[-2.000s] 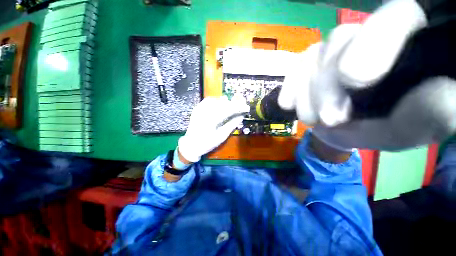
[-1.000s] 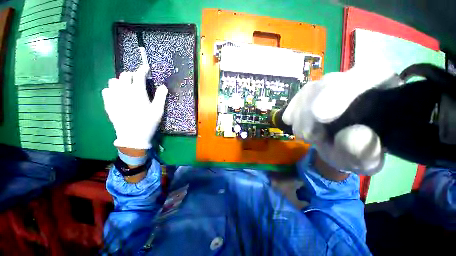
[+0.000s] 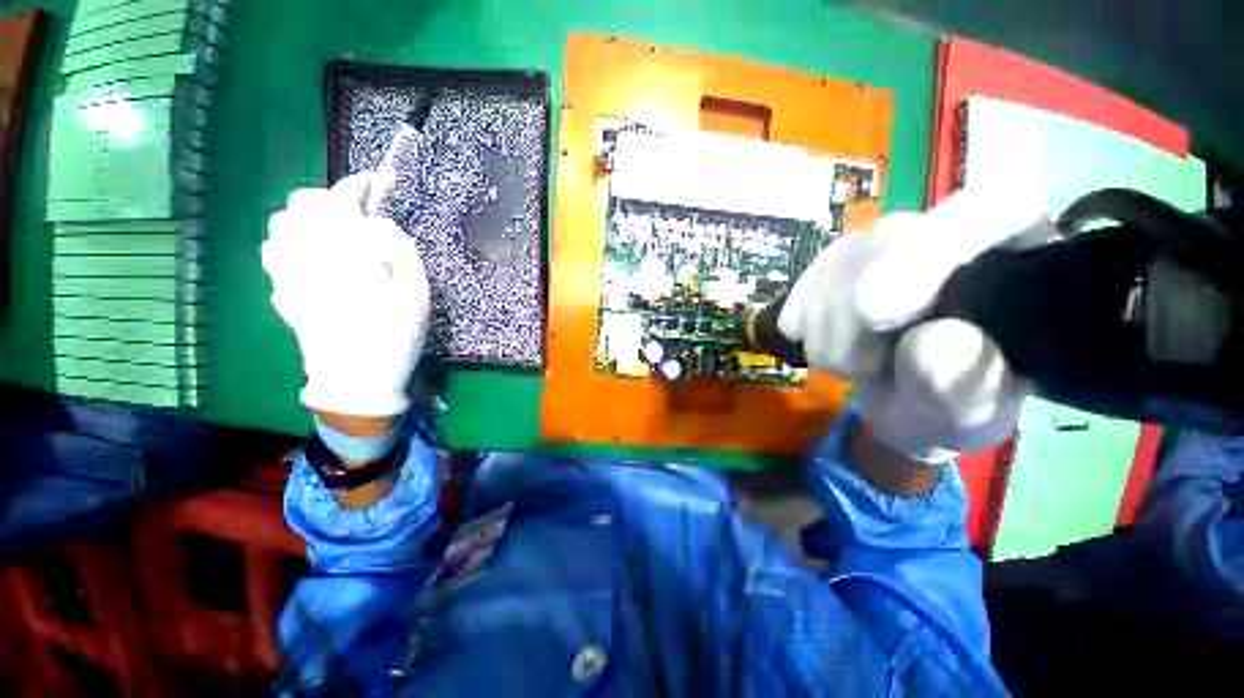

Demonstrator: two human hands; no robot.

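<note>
My left hand [image 3: 352,300], white-gloved, is over the left side of the black screw tray [image 3: 491,307]. Its fingers are closed on the lower end of the marker pen [image 3: 397,157], whose dark end points up and away. My right hand [image 3: 907,321], also gloved, grips the black electric screwdriver [image 3: 1071,314]. Its yellow-ringed front end points left over the lower right part of the green circuit board [image 3: 689,286]; the bit cannot be made out. The white heat sink [image 3: 723,171] lies along the board's far edge. Both rest on the orange fixture [image 3: 573,293].
Pale green sheets [image 3: 116,293] stand in stacked rows at left. More pale sheets [image 3: 1064,477] lie on the red mat [image 3: 955,82] at right. Red crates [image 3: 218,539] are below the bench at left. Blue sleeves of other people show at both sides.
My left hand moved from the board to the screw tray and took hold of the pen, which has changed its tilt. The screwdriver moved slightly right and lower, still over the board.
</note>
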